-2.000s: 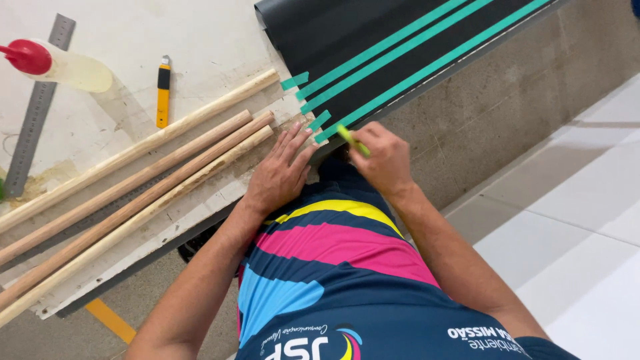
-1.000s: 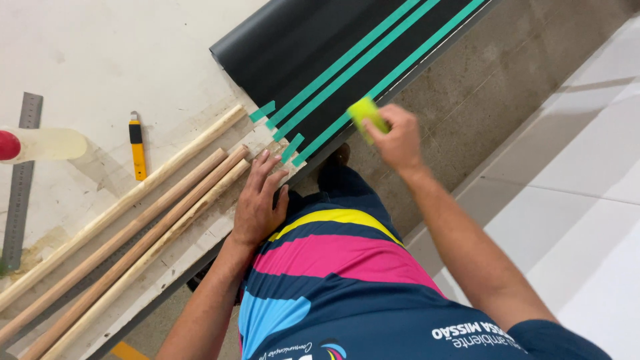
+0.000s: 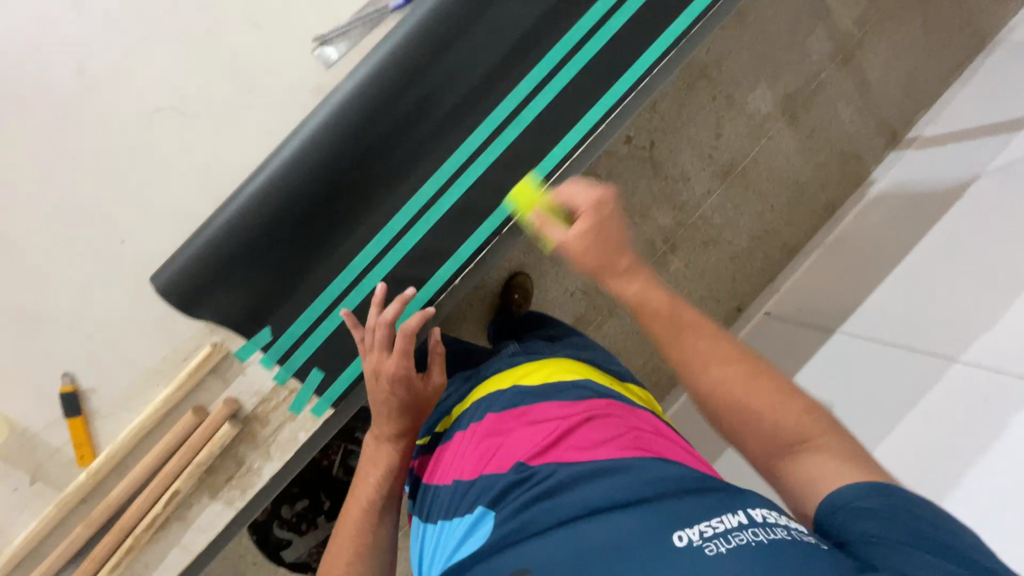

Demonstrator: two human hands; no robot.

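A black flexible sheet (image 3: pixel 336 184), its far side curled into a roll, lies along the table's edge with long green tape strips (image 3: pixel 480 160) on it. My right hand (image 3: pixel 592 232) grips a yellow-green flat scraper (image 3: pixel 528 200), which is blurred and sits over the strip nearest the edge. Lower on the same strip, my left hand (image 3: pixel 396 360) is spread, fingertips over the sheet and tape, holding nothing. Short green tape pieces (image 3: pixel 306 390) cross the sheet's near end beside the left hand.
Several wooden rods (image 3: pixel 152 488) lie at the lower left, beside a yellow utility knife (image 3: pixel 78 424). A metal tool with a purple part (image 3: pixel 352 32) rests behind the roll. Concrete floor (image 3: pixel 720 136) and white panels (image 3: pixel 904 320) are on the right.
The right hand with the scraper has moved up along the edge strip. The left hand has left the rod ends and come onto the sheet's edge. The view has shifted toward the sheet.
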